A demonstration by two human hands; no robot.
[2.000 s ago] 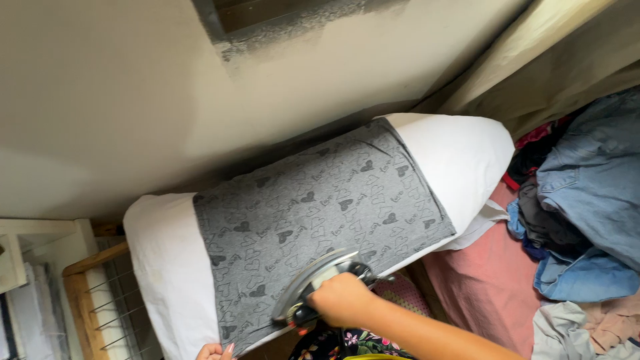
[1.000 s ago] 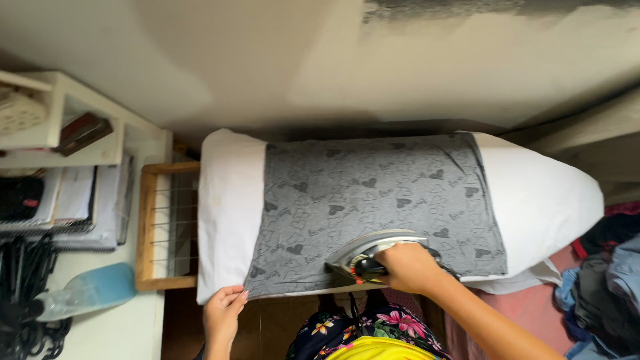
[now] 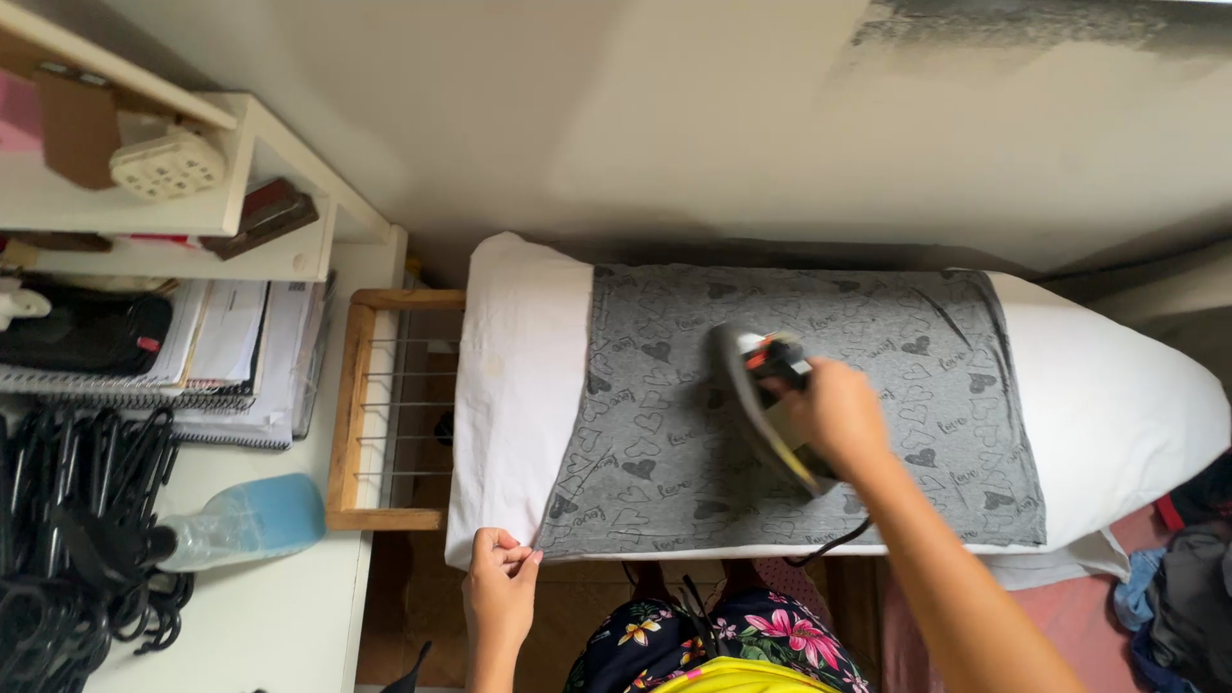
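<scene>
A grey cloth garment printed with hearts and lettering [image 3: 654,414] lies flat over a white-covered ironing board [image 3: 1107,385]. My right hand [image 3: 839,414] is closed around the handle of a clothes iron [image 3: 760,414], which is over the middle of the cloth and slightly blurred. The iron's black cord [image 3: 833,549] hangs past the near edge of the board. My left hand [image 3: 505,568] pinches the cloth's near left corner between thumb and fingers. Some creases show near the cloth's right side.
Left of the board's wooden rack end [image 3: 346,414] stands a white desk [image 3: 260,616] with a spray bottle of blue liquid [image 3: 260,520], black hangers [image 3: 77,520] and spiral notebooks [image 3: 241,404]. A wall runs behind the board. Piled clothes [image 3: 1189,597] lie at the lower right.
The iron in my right hand has moved from near the cloth's front edge further onto its middle, and has turned. My left hand stays at the near left corner. The view has shifted.
</scene>
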